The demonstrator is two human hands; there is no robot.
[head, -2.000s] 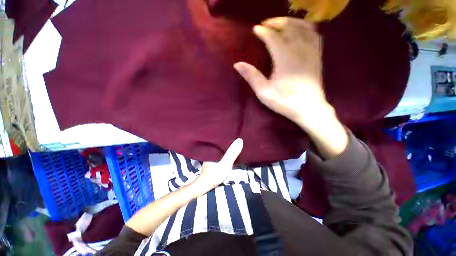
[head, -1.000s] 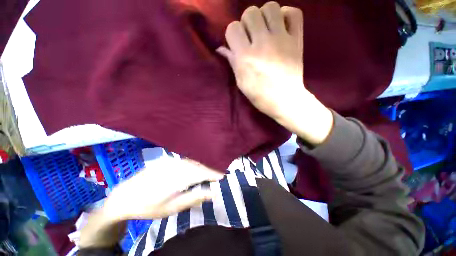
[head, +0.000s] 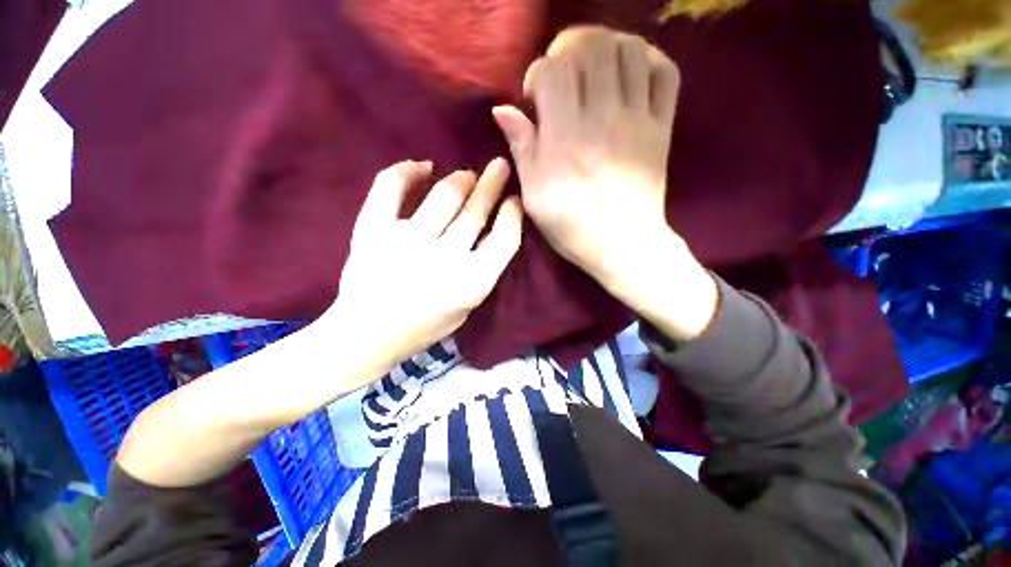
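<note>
A large maroon panel lies across the white table and hangs over its front edge towards my lap. My left hand is on the cloth at the middle, back up, with curled fingers. My right hand is close beside it on the right, fingers bent down onto the cloth, thumb towards the left hand. The fingertips of the right hand are hidden. Whether either hand pinches the cloth cannot be made out. A bright reddish light patch shows on the cloth at the top.
Black scissor-like handles lie at the right by yellow-orange tufts. A blue basket stands below the table's left edge, and another blue container at the right. More maroon cloth hangs at the right.
My left hand has risen from the lap onto the cloth beside the right hand. My right hand has shifted slightly. The light patch shows larger, and the cloth's front part is gathered differently.
</note>
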